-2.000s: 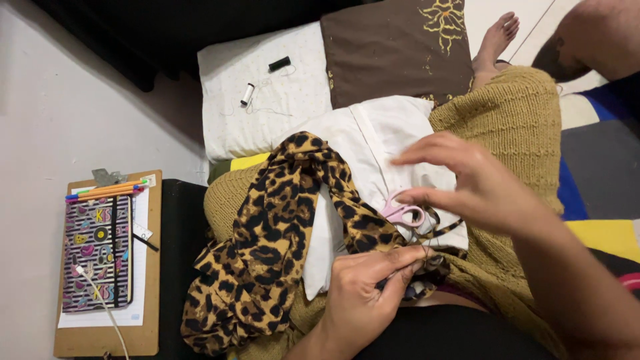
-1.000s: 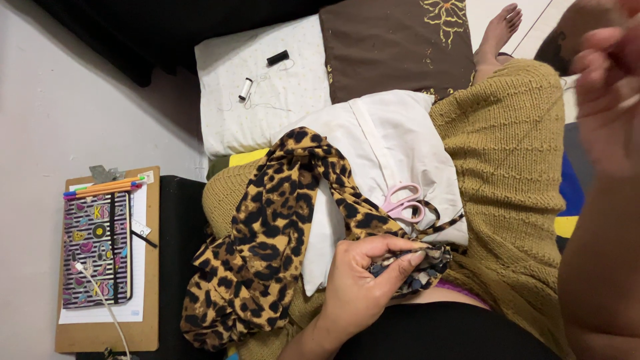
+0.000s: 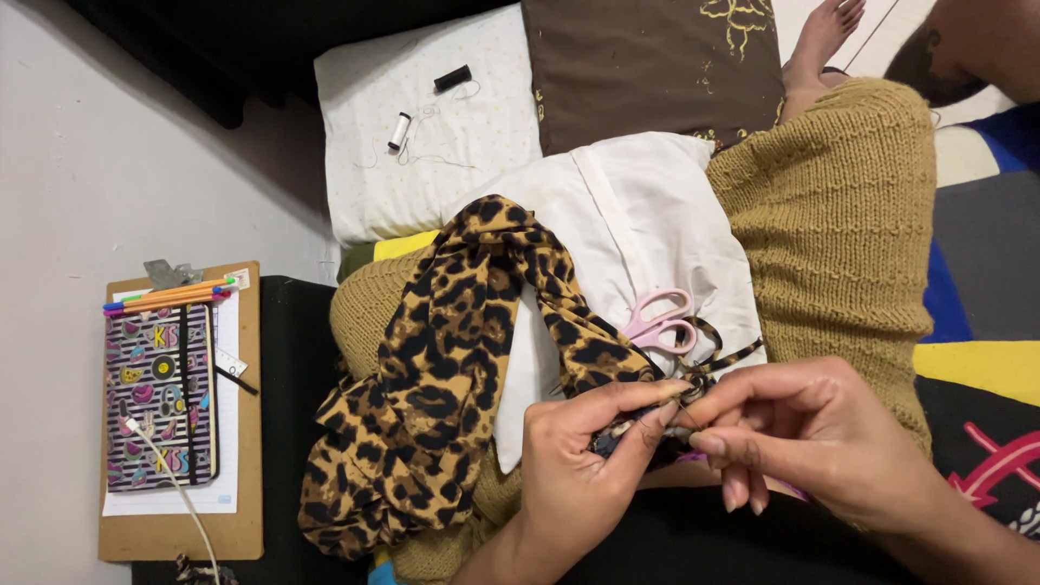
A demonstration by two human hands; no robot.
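Note:
Leopard-print fabric (image 3: 447, 366) lies in folds over my lap and a white cushion (image 3: 674, 203). My left hand (image 3: 601, 447) pinches a bunched edge of it between thumb and fingers. Close against it on the right, my right hand (image 3: 788, 431) has its thumb and index finger together at the same edge; a thin thread shows there, but a needle cannot be made out. Pink-handled scissors (image 3: 662, 321) rest on the white cushion just above the hands, their blades hidden. A narrow leopard-print strip (image 3: 735, 353) curls beside them.
A black thread spool (image 3: 452, 79) and a white one (image 3: 399, 132) lie with loose thread on a pale cushion (image 3: 349, 106). At left, a clipboard (image 3: 248, 406) holds paper, a patterned notebook (image 3: 158, 406), pens (image 3: 171, 297) and a white cable (image 3: 191, 512). Another person's leg (image 3: 975, 41) is top right.
My right hand, raised at the right side a second ago, has come back down to the fabric beside my left hand. My left hand keeps its pinch on the bunched edge.

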